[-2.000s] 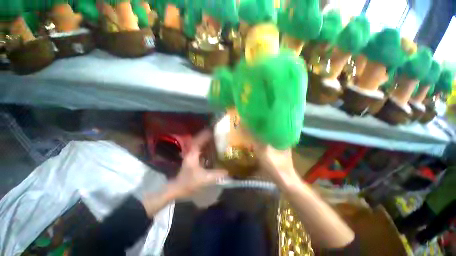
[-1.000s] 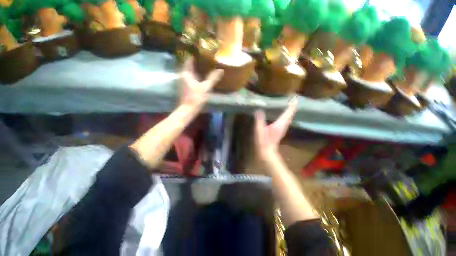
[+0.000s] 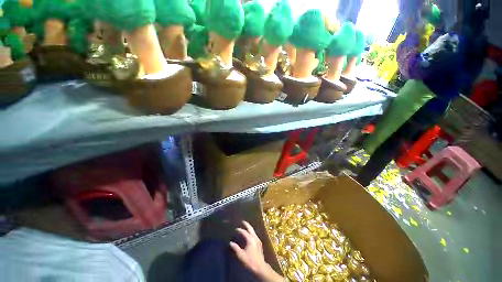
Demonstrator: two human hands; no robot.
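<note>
My right hand is at the left edge of the carton, fingers apart, holding nothing. My left hand is not in view. The open cardboard carton at the lower right holds many shiny gold ingots. Plush potted trees stand in rows on the bench above. The nearest tree has a green crown, an orange trunk and a brown pot, with a gold ingot at its left side.
The bench cover lies over slotted metal framing. Red stools and another carton are below. A white sack is at the lower left. A person stands at the upper right near stools.
The view has turned right, showing the carton. The tree held earlier is now on the bench. My right hand has dropped to the carton; my left hand has left the picture.
</note>
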